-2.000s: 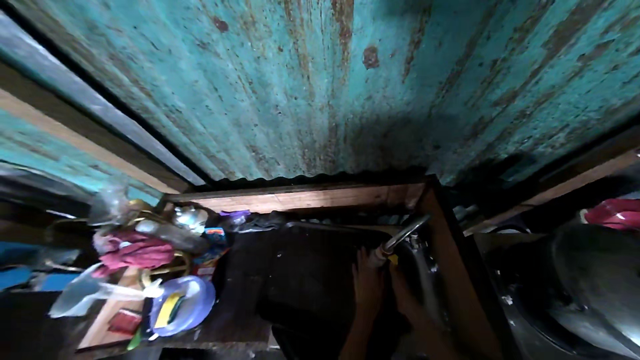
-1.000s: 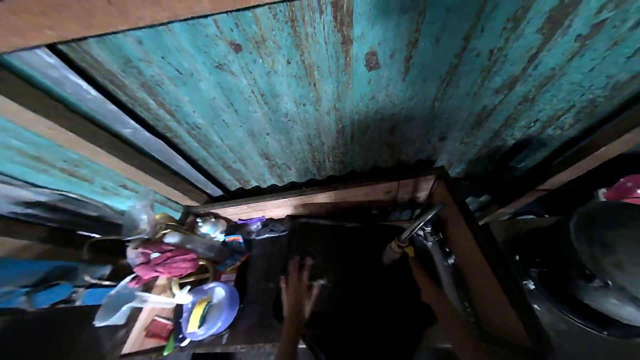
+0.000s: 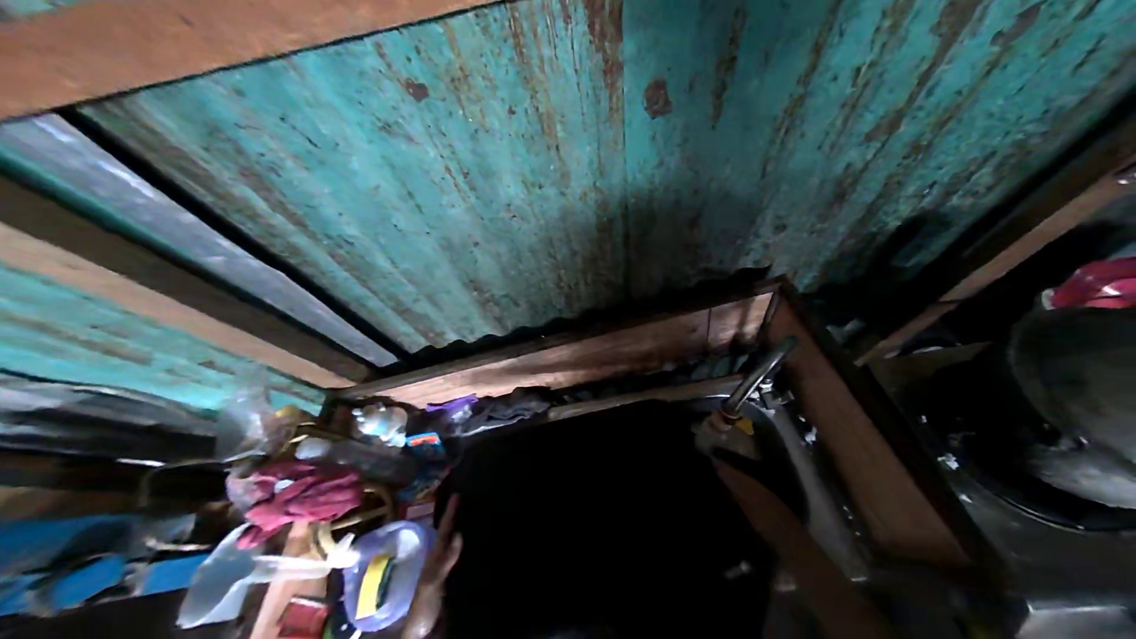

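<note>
A large flat black item (image 3: pixel 595 524), too dark to identify, fills the lower middle over the sink. On its left edge lies my left hand (image 3: pixel 437 559), with the fingers partly hidden behind or along that edge. Close to the end of the metal faucet (image 3: pixel 759 377) is my right hand (image 3: pixel 723 439), at the item's upper right corner. A bit of yellow shows beside those fingers, but their grip is too dark to read. The sink's metal rim (image 3: pixel 812 479) curves past my right forearm.
A purple bowl (image 3: pixel 417 541) holds a yellow sponge (image 3: pixel 373 586). Near it are a pink cloth (image 3: pixel 306 497), plastic bags and small packets. Wooden boards (image 3: pixel 874 444) frame the sink against a corrugated teal metal wall (image 3: pixel 532 177). At the right stands a large metal pot (image 3: pixel 1078 399).
My left hand has moved left, from beside my right hand, across the black item to its left edge. The black item now stands out more clearly. My right hand stays near the faucet.
</note>
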